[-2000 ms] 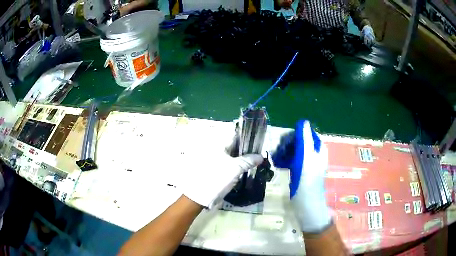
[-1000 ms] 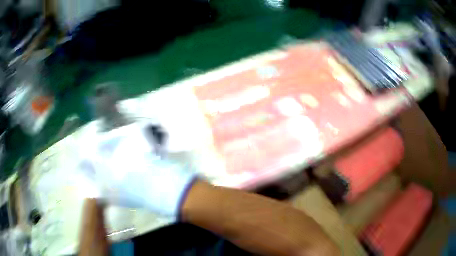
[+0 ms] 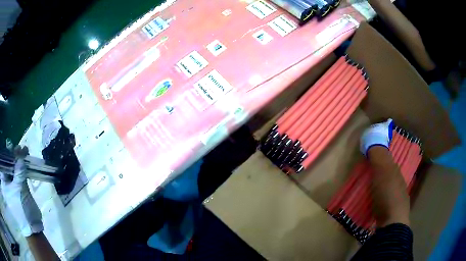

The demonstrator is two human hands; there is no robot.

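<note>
My left hand (image 3: 23, 191), in a white glove, is at the far left, closed around silver metal tubes (image 3: 43, 169). The tubes lie sideways in the view, their right ends at a crumpled black cloth (image 3: 62, 155) on the white sheet. My right hand (image 3: 377, 137), in a white glove with a blue edge, is inside the open carton (image 3: 255, 204), at the right-hand bundle of red rods (image 3: 409, 153). Its fingers are mostly hidden, so I cannot tell whether it grips a rod. Another bundle of red rods (image 3: 322, 112) with black and silver tips lies in the carton's upper left part.
A pink-red printed sheet (image 3: 179, 86) covers the bench between the cloth and the carton. More silver tubes (image 3: 301, 10) with black ends lie at the bench's top edge. A brown flap stands at the carton's right. Another person's arm (image 3: 403, 30) is at the upper right.
The view has swung right and down to the carton. My right hand has moved from beside the tubes into the carton. The tubes, upright before, now appear sideways in my left hand.
</note>
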